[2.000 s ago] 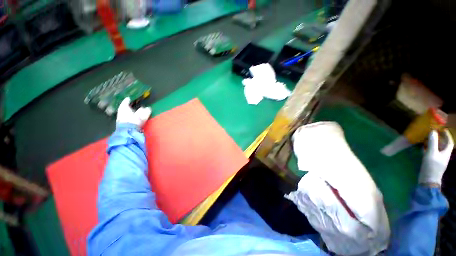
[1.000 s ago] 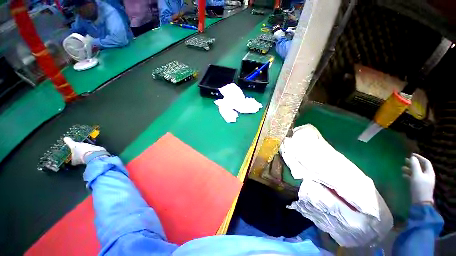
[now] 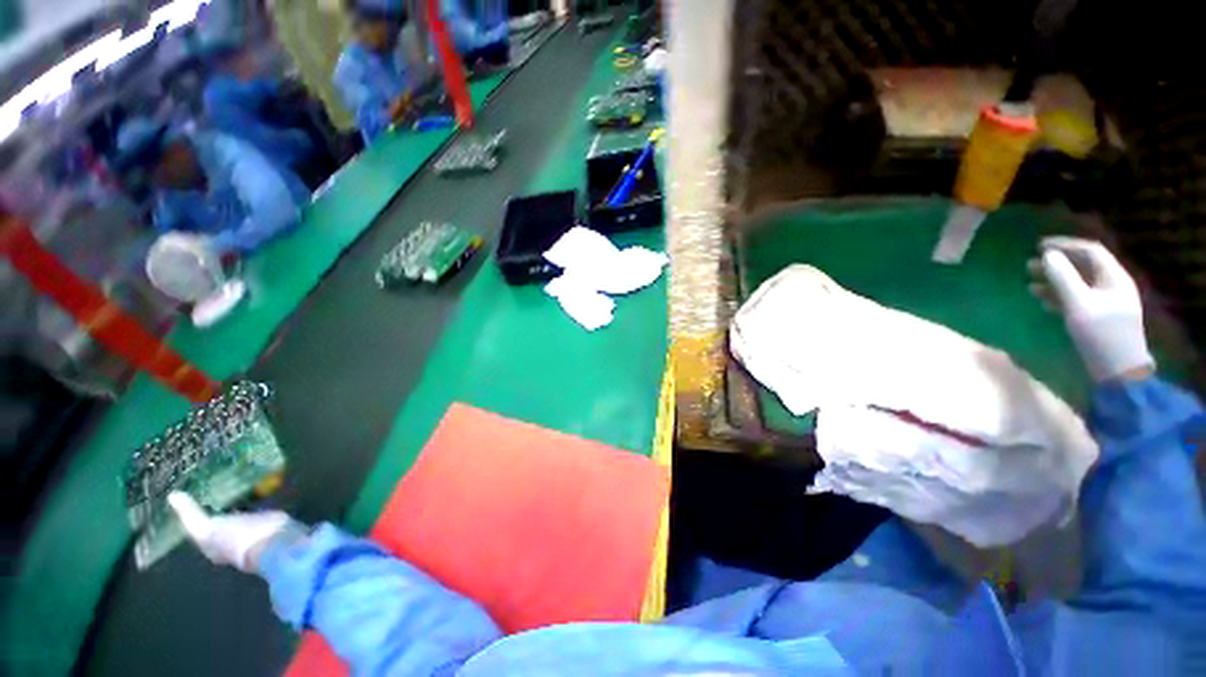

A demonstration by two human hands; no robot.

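Note:
My left hand (image 3: 225, 532), in a white glove, grips the near edge of a green circuit board (image 3: 205, 463) with dense silvery parts, at the left over the conveyor's edge. The board is tilted. My right hand (image 3: 1095, 302), also gloved, is over the right side of the booth's green mat (image 3: 846, 245), fingers slightly curled and holding nothing. The air gun (image 3: 995, 159), with an orange-yellow grip and pale flat tip, hangs at the booth's back, left of my right hand and apart from it.
A large white cloth (image 3: 913, 397) lies at the booth's front. A red sheet (image 3: 529, 516) lies on the bench. Black bins (image 3: 536, 236) and a small white cloth (image 3: 595, 271) are beyond it. More boards (image 3: 426, 251) are on the conveyor (image 3: 331, 357). A post (image 3: 701, 172) separates bench and booth. People sit across.
My right hand has let go of the air gun and moved away from it. My left hand has moved left along the conveyor with the board, which is now tilted up.

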